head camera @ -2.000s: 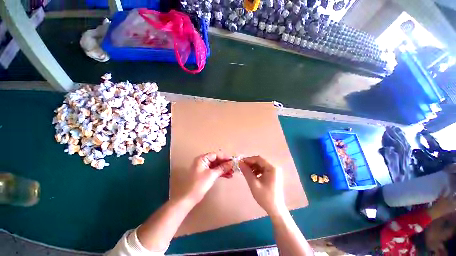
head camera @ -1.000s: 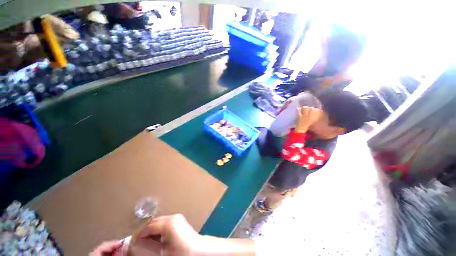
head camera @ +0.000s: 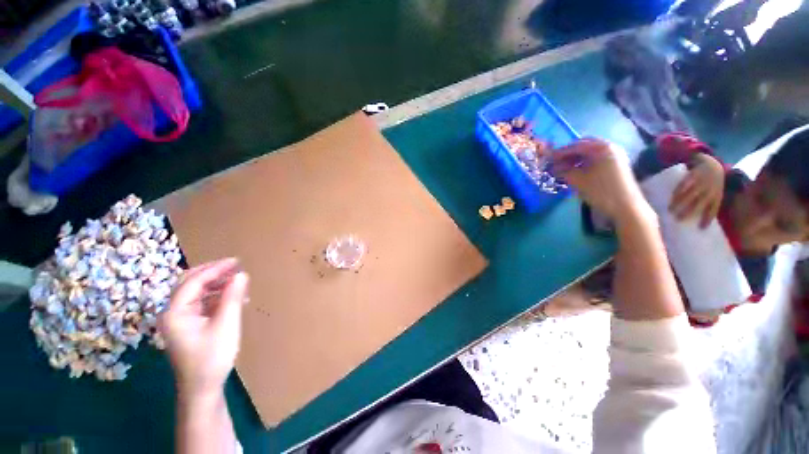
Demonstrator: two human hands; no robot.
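Observation:
My left hand (head camera: 206,324) is raised between the heap and the cardboard, thumb and fingertips close together; whether it holds a part I cannot tell. The whitish heap of small moulded parts (head camera: 106,284) lies just left of it. My right hand (head camera: 596,177) is over the near right edge of the small blue basket (head camera: 497,146), fingers bent together; any part in it is hidden or too small to see. The basket holds orange-brown and pale small parts. A round clear dish (head camera: 345,252) sits on the cardboard sheet (head camera: 355,328), with dark specks around it.
Several tan pieces (head camera: 497,208) lie beside the basket. A blue tray (head camera: 62,173) with a pink plastic bag (head camera: 124,93) is at the upper left. A person (head camera: 754,204) is close at the right, near my right arm. Dark cloth (head camera: 643,80) lies behind the basket.
The view has swung about. My hands, together over the cardboard two seconds ago, are now apart: the left beside the heap, the right at the basket. The dish is now uncovered.

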